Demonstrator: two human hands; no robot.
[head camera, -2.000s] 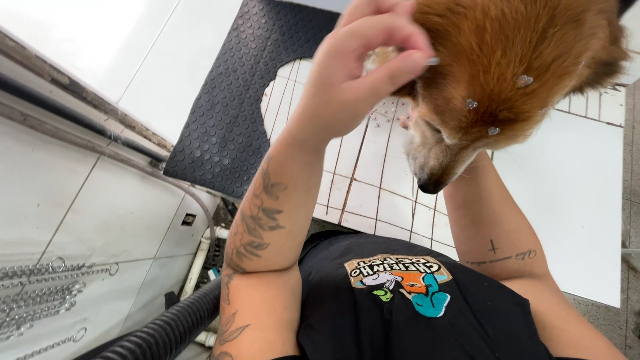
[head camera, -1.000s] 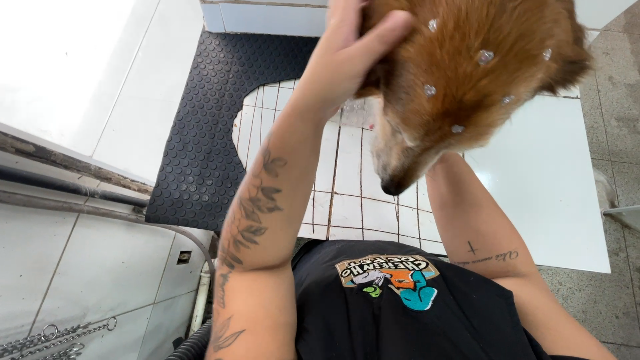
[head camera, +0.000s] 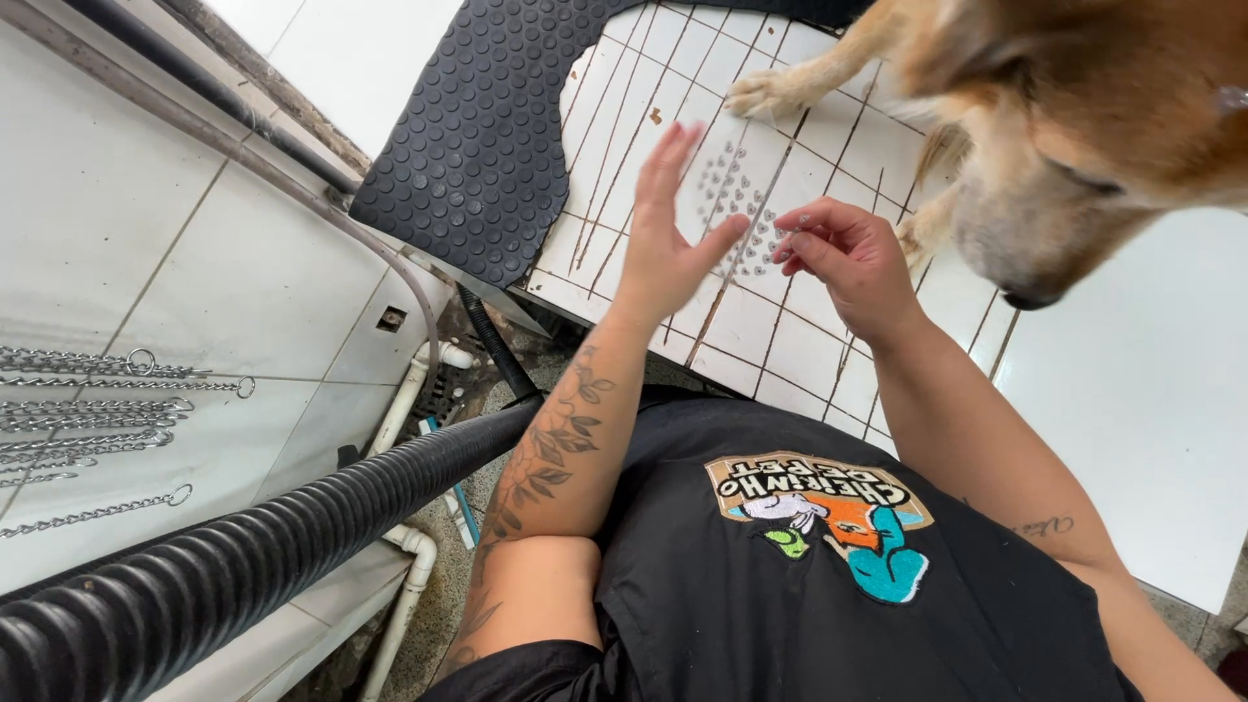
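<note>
My left hand (head camera: 673, 219) is raised over the tiled table top, fingers apart, with the thumb tip at a clear sheet of small heart stickers (head camera: 736, 185). The fingers of my right hand (head camera: 843, 253) are pinched at the sheet's right edge, and small hearts show by the fingertips. Whether my left thumb touches the sheet or a sticker, I cannot tell. At the upper right a tan and white dog (head camera: 1053, 166) has its head lowered, nose just right of my right hand. One of its front paws (head camera: 770, 95) rests on the tiles beyond my hands.
A black studded rubber mat (head camera: 468, 146) covers the table's left side. A ribbed black hose (head camera: 292, 517) crosses the lower left. Metal chains (head camera: 88, 419) hang by the white tiled wall. White pipes (head camera: 405, 585) run near the floor. A smooth white panel (head camera: 1131, 390) lies at the right.
My left hand has left the dog's head and come down over the tiles. My right hand has come out from below the dog's head. The view has swung left.
</note>
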